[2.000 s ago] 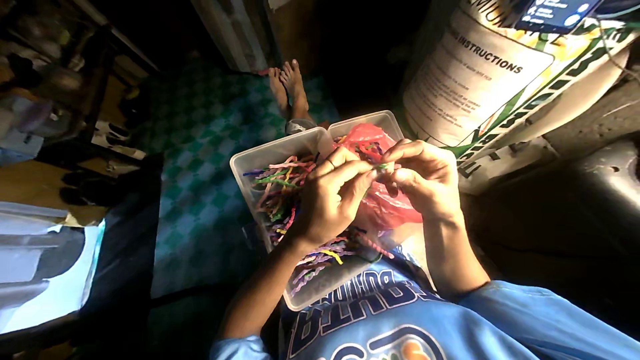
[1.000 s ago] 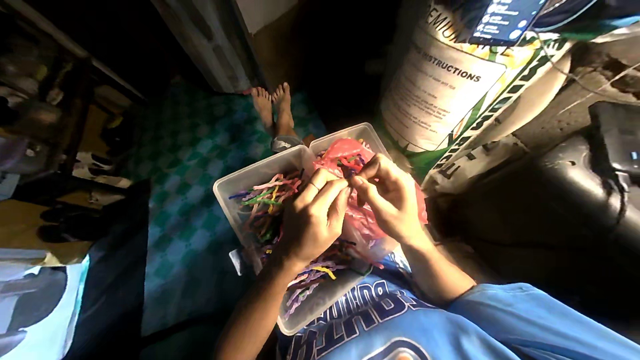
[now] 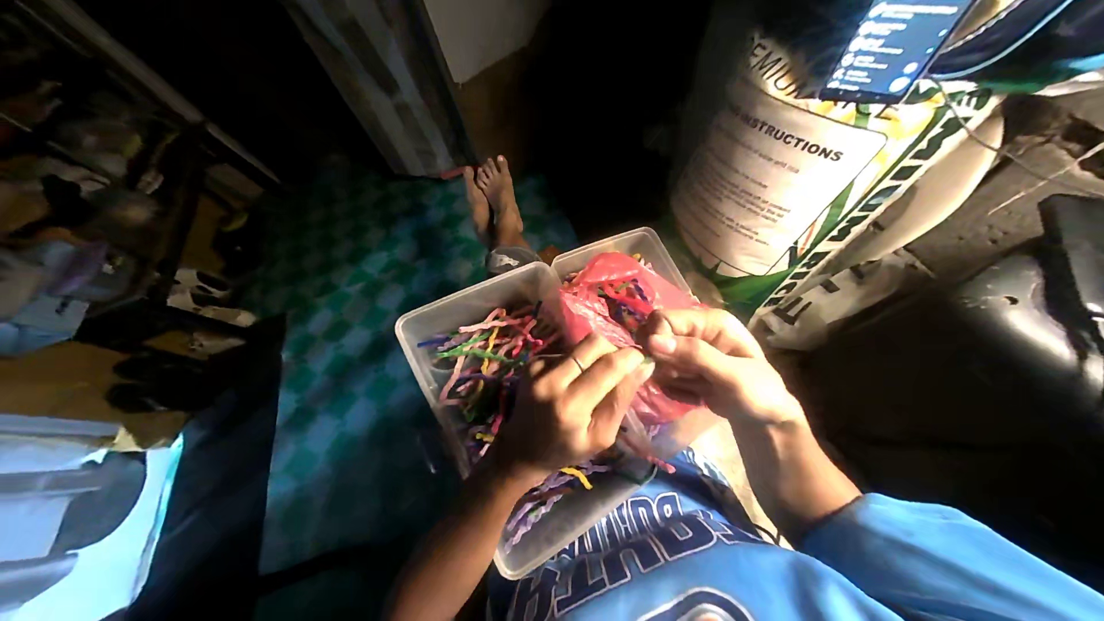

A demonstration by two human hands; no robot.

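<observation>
A clear plastic container full of colourful twisted strands lies across my lap. Beside it, a second clear plastic tub holds a translucent red plastic bag, open, with more strands inside. My left hand is above the first container, thumb and fingertips pinched on a small, thin piece too hidden to name. Close to its fingertips, my right hand is over the red bag, with thumb and index finger pressed together; whether it grips the same piece is unclear.
A large printed sack stands at the upper right with a lit phone on top. Bare feet rest on a green checkered floor covering. A shiny black object is at the right.
Two seconds ago a small greenish piece showed between my fingertips; now the fingers mostly hide what they pinch. Both hands remain close together above the containers.
</observation>
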